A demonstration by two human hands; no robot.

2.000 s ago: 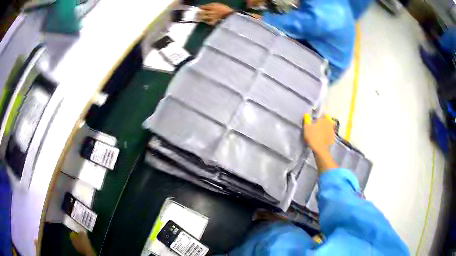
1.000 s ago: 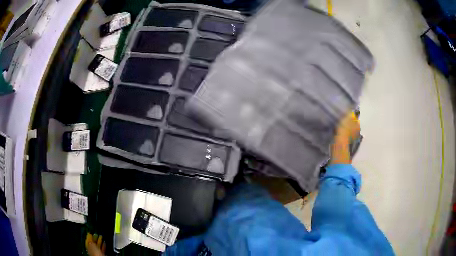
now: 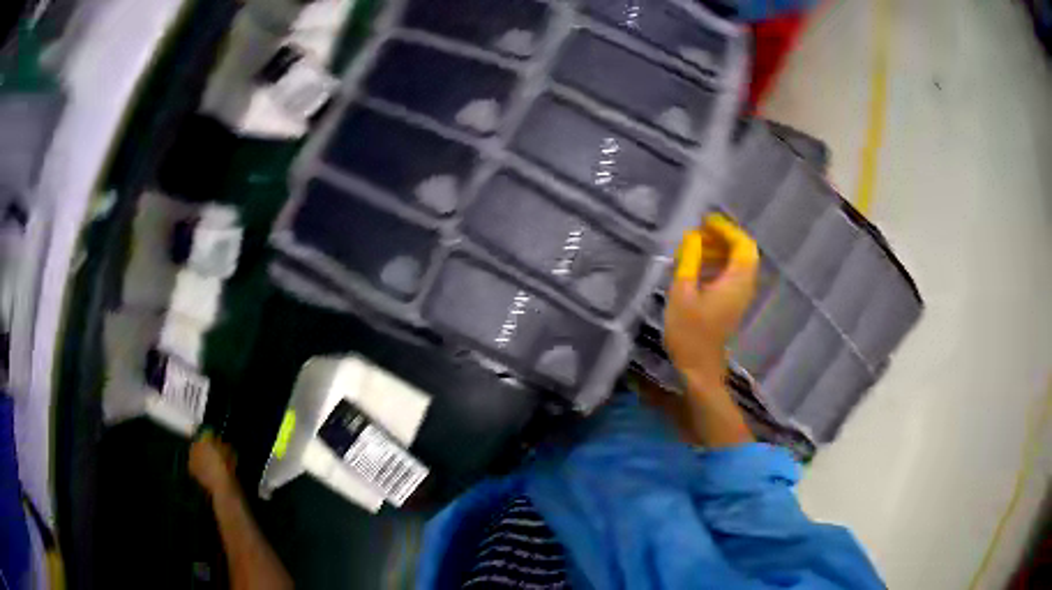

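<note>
My right hand (image 3: 709,294), with yellow finger cots, is beside the right edge of a grey pocket tray (image 3: 456,236). Its fingers are bent and apart, and nothing shows in them. The tray's pockets hold dark back covers (image 3: 421,144) with pale teardrop marks. My left hand (image 3: 212,463) is small and blurred at the lower left, just below a labelled phone (image 3: 179,390); whether it holds anything cannot be told. Another labelled phone (image 3: 372,449) lies on an open white box (image 3: 398,398) with a green strip.
A stack of grey empty pocket trays (image 3: 808,277) lies right of the filled tray. More white boxes with phones (image 3: 298,83) line the green belt (image 3: 271,334) at left. A raised white shelf edge (image 3: 98,150) runs along the far left. Pale floor with yellow lines is at right.
The empty grey sheet was lifted off the filled tray and moved right; it is no longer in my right hand. A grey empty tray now lies on the right-hand stack. The view has shifted.
</note>
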